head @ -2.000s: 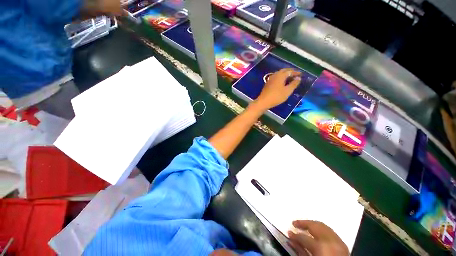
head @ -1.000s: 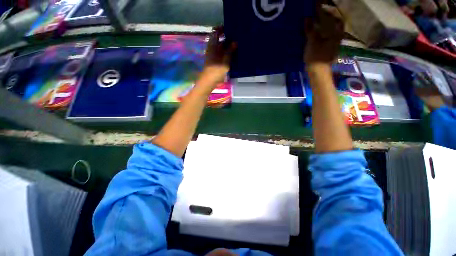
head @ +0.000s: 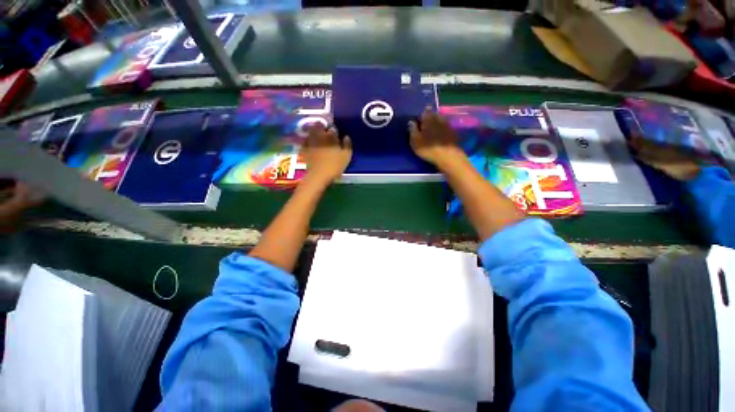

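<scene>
A navy panel with a white round logo [head: 377, 114] lies over a pale-edged box base tray [head: 387, 177] on the green belt. My left hand [head: 326, 153] is at its lower left edge and my right hand [head: 433, 138] at its right edge, holding it between them. Some fingertips rest on the panel; the undersides of both hands are hidden. White insert sheets [head: 395, 314] lie in a loose pile in front of me, with a dark oval slot near the lower left.
Printed rainbow lids [head: 278, 137] flank the panel. An open grey tray [head: 637, 173] holds a white card. Sheet stacks stand left [head: 56, 338] and right [head: 685, 322]. A slanting post [head: 97, 189] crosses the left. Another person's hand [head: 665, 161] touches the belt's right side.
The navy panel, held up over an open tray one second ago, is now lowered onto it. Both my hands have come down with it.
</scene>
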